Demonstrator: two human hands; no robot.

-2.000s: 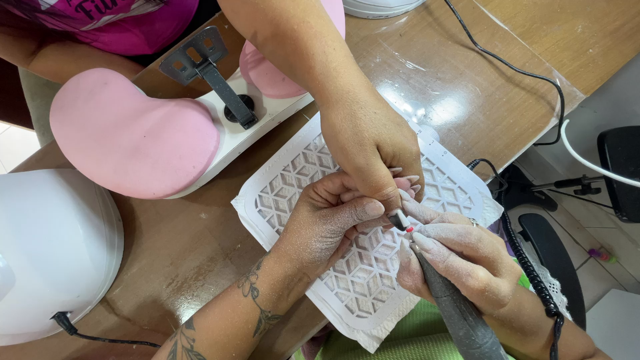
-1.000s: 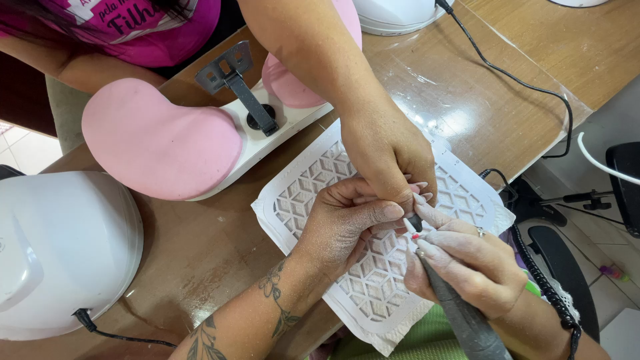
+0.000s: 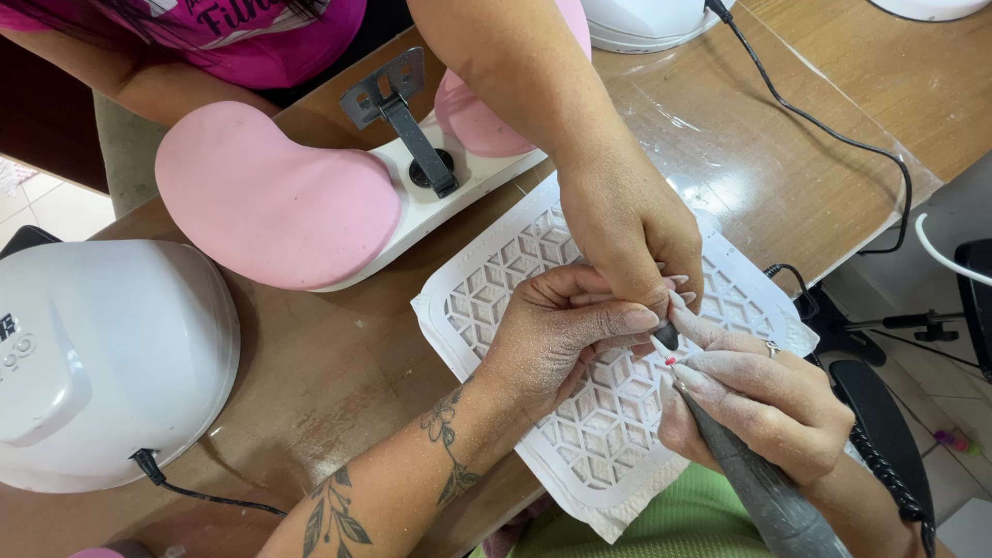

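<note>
My left hand (image 3: 554, 333), dusted with white powder, grips a finger of the other person's hand (image 3: 639, 225), which reaches in from the top. In my right hand (image 3: 767, 395) is a grey electric nail drill (image 3: 752, 465); its red-banded bit (image 3: 670, 362) is at the held fingernail (image 3: 664, 336), dark with a pale tip. Whether the bit touches the nail cannot be told. Beneath the hands lies a white dust collector grille (image 3: 612, 418) with a geometric pattern, on white paper towel (image 3: 612, 523).
A pink padded hand rest (image 3: 279, 201) with a grey metal bracket (image 3: 399, 120) stands at upper left. White nail lamps sit at the left (image 3: 108, 356) and top (image 3: 651, 19). A black cable (image 3: 814, 120) crosses the wooden table (image 3: 891, 70). A black coiled cord (image 3: 883, 473) hangs by my right wrist.
Both hands keep nearly the same hold and position around the finger and drill. The view has shifted slightly.
</note>
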